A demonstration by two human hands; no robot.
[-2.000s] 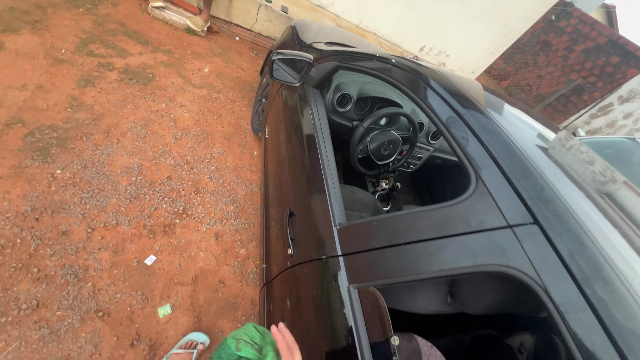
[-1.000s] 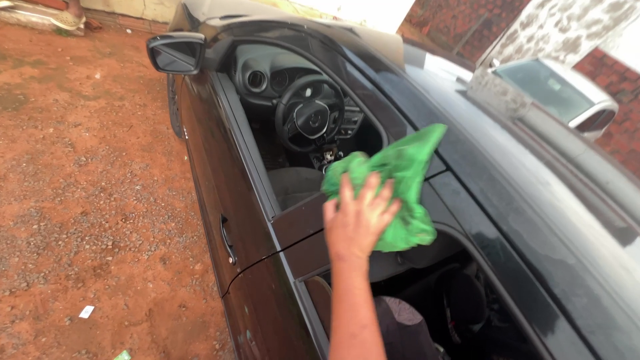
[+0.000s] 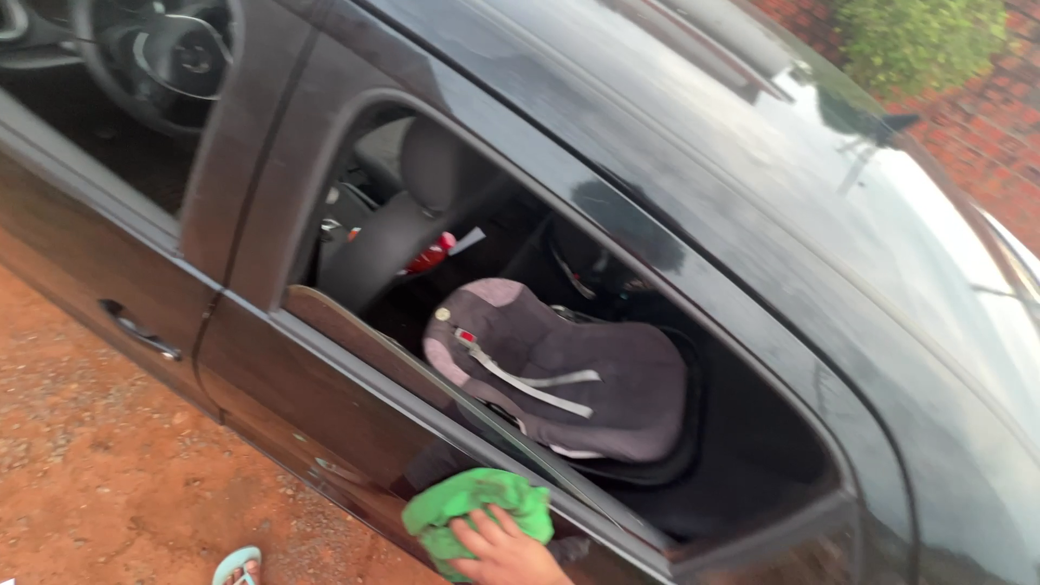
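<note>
My right hand (image 3: 508, 548) presses a bunched green cloth (image 3: 475, 516) against the black car's rear door (image 3: 349, 439), just below the window sill. Its fingers are spread over the cloth. Above it, the rear window is partly lowered, the top edge of its glass (image 3: 487, 418) showing. Through the opening a grey and pink child car seat (image 3: 601, 382) with pale straps is visible on the back seat. The front door's handle (image 3: 138, 329) lies to the left. My left hand is out of view.
A foot in a light flip-flop (image 3: 237, 565) stands on reddish dirt ground (image 3: 106, 455) beside the car. The car's dark, glossy roof (image 3: 691, 154) slopes away at the right. Beyond it are a green bush (image 3: 922, 41) and red brick paving (image 3: 991, 146).
The green cloth in my right hand has moved from the frame around the side windows down to the rear door below its window. The view has swung toward the rear of the car.
</note>
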